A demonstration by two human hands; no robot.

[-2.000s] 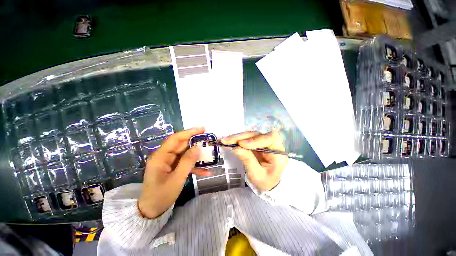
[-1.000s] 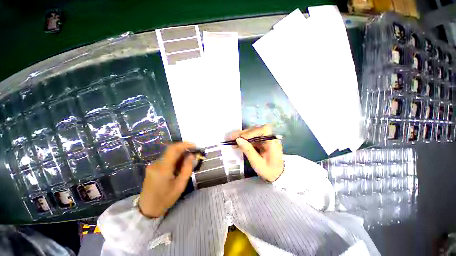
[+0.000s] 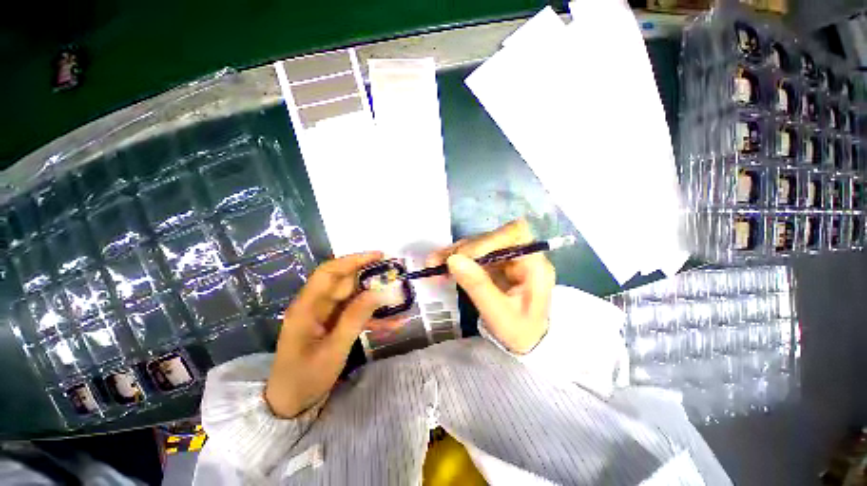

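My left hand (image 3: 328,318) holds a dark rounded-square watch body (image 3: 386,290) by its left side, its pale inside turned up towards me. My right hand (image 3: 506,285) holds a slim dark pen-like tool (image 3: 504,255) between thumb and fingers. The tool's tip points left and lies at the upper right of the watch body; whether it touches cannot be told. A long white sticker sheet (image 3: 328,171) with grey-brown rectangles at its far end runs under my hands. A narrower white strip (image 3: 409,142) lies beside it.
A clear blister tray (image 3: 171,275) at left holds a few units in its near row. Blank white sheets (image 3: 599,133) lie fanned at right. A filled blister tray stack (image 3: 713,180) stands far right, with empty clear trays (image 3: 708,332) below it. A loose unit (image 3: 67,68) sits on the green belt.
My left hand has turned the watch body from edge-on back to face-up, and the tool tip is at it again. The loose belt unit has shifted left in view.
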